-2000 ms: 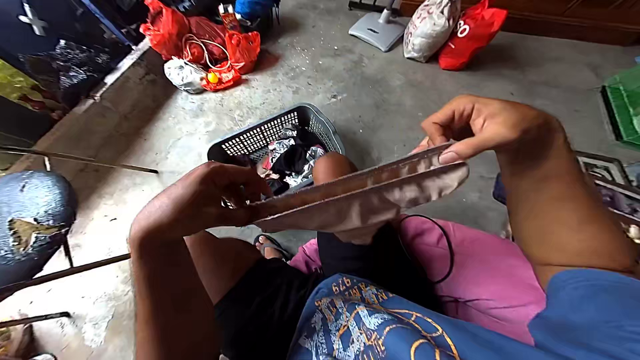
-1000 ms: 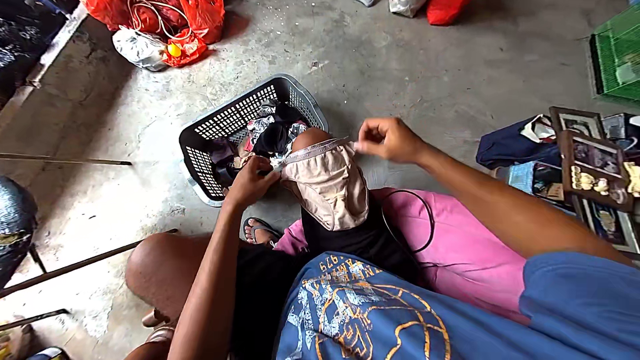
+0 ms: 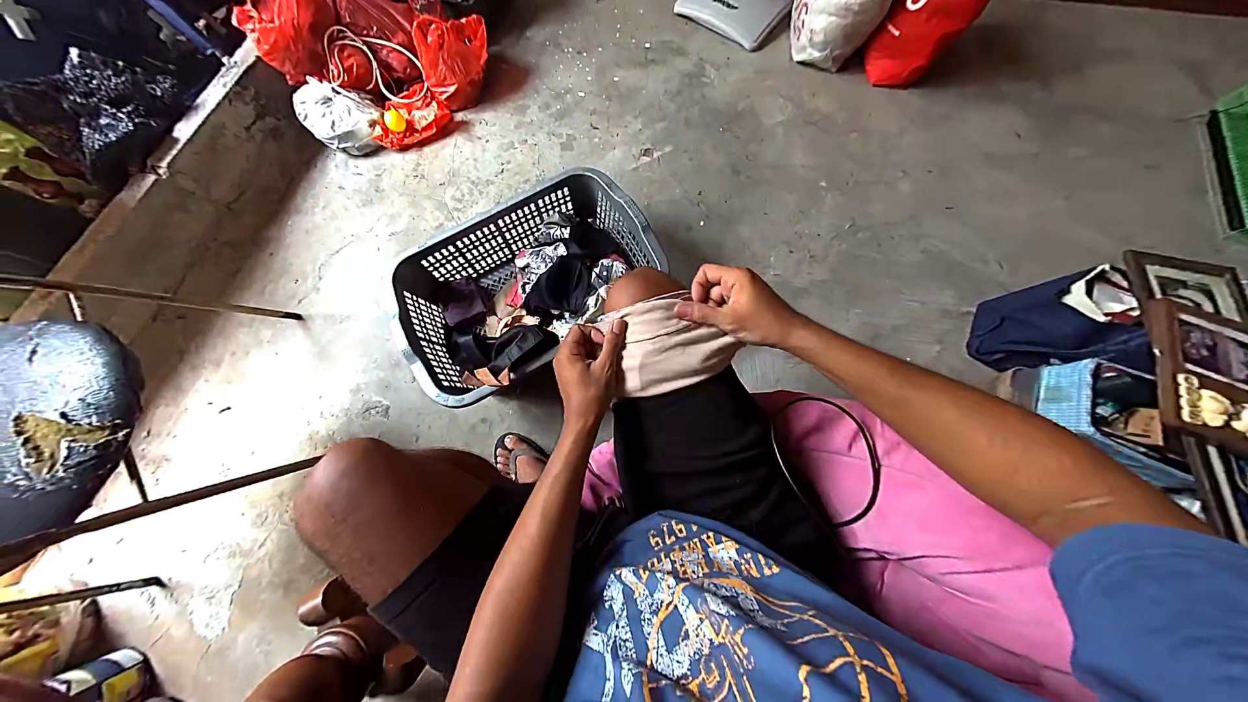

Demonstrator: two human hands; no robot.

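Note:
A beige cloth garment, which looks like a pair of underpants (image 3: 673, 353), lies folded over my raised knee and black shorts. My left hand (image 3: 589, 369) pinches its left edge between thumb and fingers. The right upper corner is pinched by my right hand (image 3: 731, 304). Just beyond the knee, a dark grey plastic laundry basket (image 3: 414, 336) stands on the concrete floor, with crumpled clothes (image 3: 561, 283) in black, white, pink and other colours inside. A pink cloth (image 3: 936, 546) lies beside my right thigh, and a thin black cord curves over it.
Red and white plastic bags (image 3: 366, 58) sit at the upper left. A round stool with a torn seat (image 3: 58, 419) and metal rods are at the left. Framed pictures (image 3: 1204, 361), a dark blue bag (image 3: 1053, 317) and a green wire rack (image 3: 1233, 161) are at the right.
Two seconds ago both hands held the garment stretched out in the air; one second ago it hung open over my thigh. Now it lies more compactly, folded across the knee.

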